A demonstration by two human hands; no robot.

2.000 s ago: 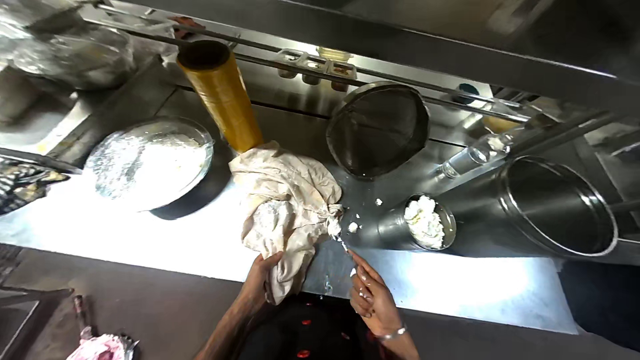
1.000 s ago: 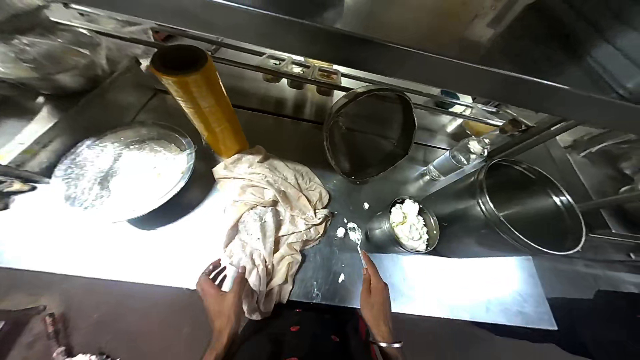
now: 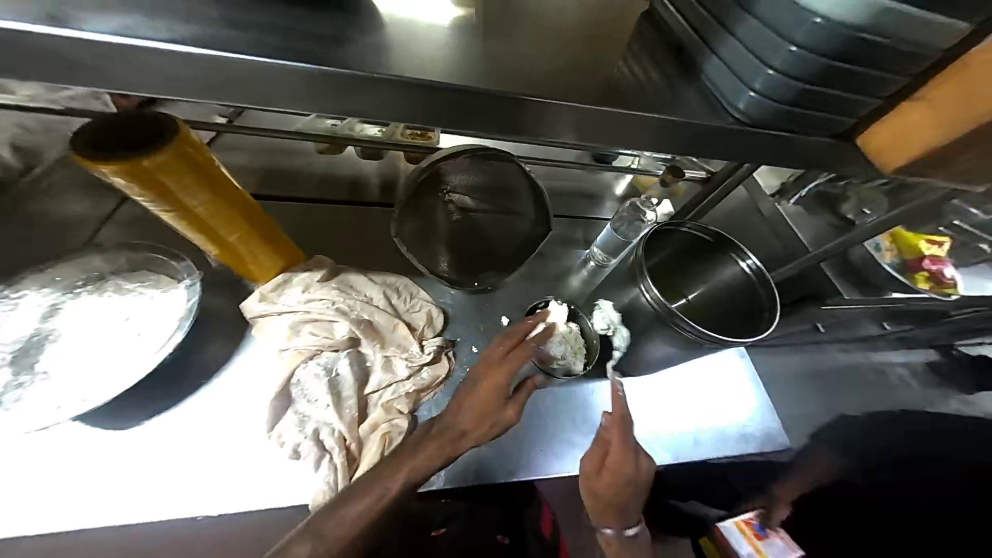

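Note:
My left hand (image 3: 492, 391) reaches over the steel container (image 3: 595, 349), its fingers at the rim and near the white, crumbly food (image 3: 564, 345) inside. Whether it grips the rim cannot be told. Just right of the container, my right hand (image 3: 616, 465) holds a spoon (image 3: 614, 341) whose head is coated with the same white food. A crumpled cream cloth (image 3: 349, 349), dusted with white powder, lies to the left of my hands. A few white crumbs are on the steel counter between the cloth and the container.
A glass bowl of white powder (image 3: 101, 333) and a yellow film roll (image 3: 194, 201) are at left. Behind stands a dark round pan (image 3: 473, 221); right are a clear bottle (image 3: 620, 232) and steel pot (image 3: 709, 283). A shelf edge (image 3: 465, 108) runs overhead. Another person's hand (image 3: 771, 508) holds a packet, lower right.
My left hand has moved from beside the cloth to the steel container. My right hand has brought the spoon from the container's left to its right side. The view has shifted right.

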